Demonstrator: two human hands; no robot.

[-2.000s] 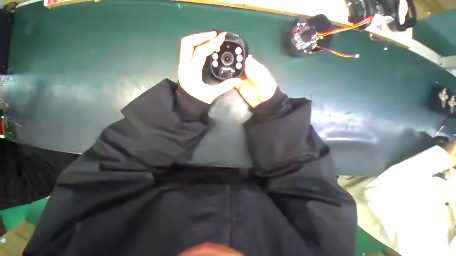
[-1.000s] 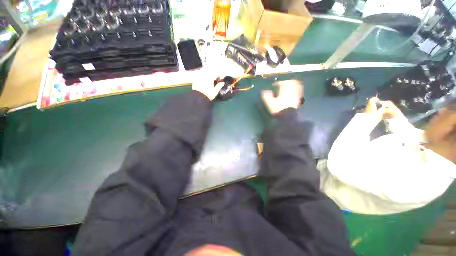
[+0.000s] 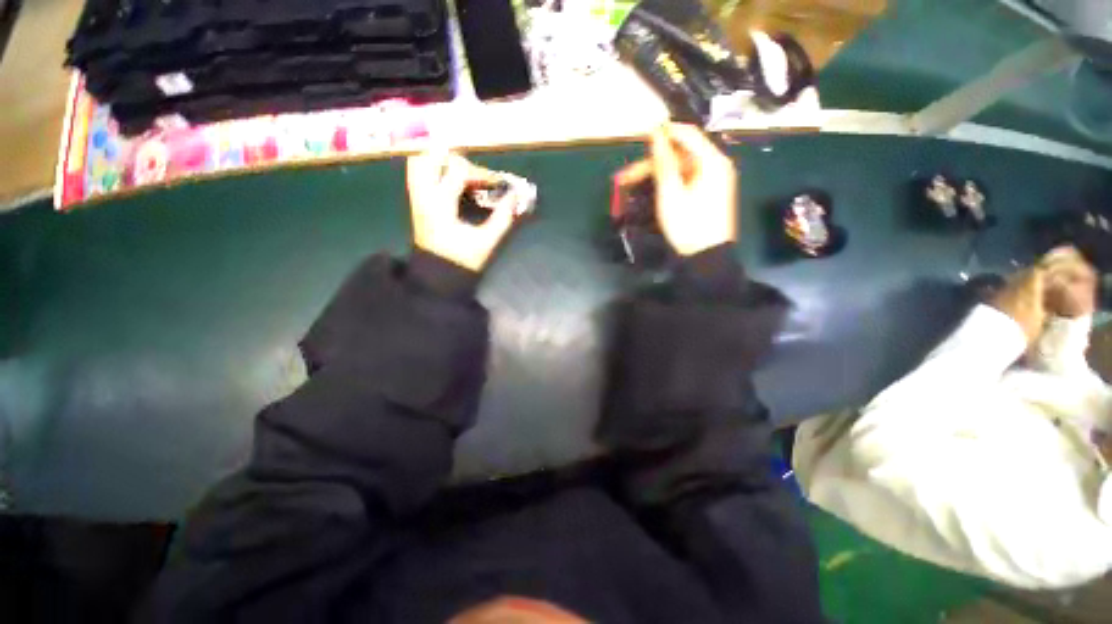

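Note:
My left hand (image 3: 449,210) pinches a small black and silvery module (image 3: 498,195) between thumb and fingers, just above the green mat. My right hand (image 3: 698,193) is beside it to the right, its fingertips on thin red wires (image 3: 629,176). A dark part (image 3: 634,229) is under these wires, partly beside the fingers; blur hides its shape and whether it touches the mat. Another black and silvery module (image 3: 809,223) lies on the mat right of my right hand.
Stacked black trays (image 3: 268,55), a black phone (image 3: 493,46) and a shiny black bundle (image 3: 678,59) are on the shelf beyond the mat (image 3: 220,293). Two small modules (image 3: 957,198) lie farther right. A person in white (image 3: 976,427) works at the right.
The view has shifted closer to the mat. My left hand has moved from the wired module to a small module. My right hand, empty before, is now at red wires. A module now lies right of it.

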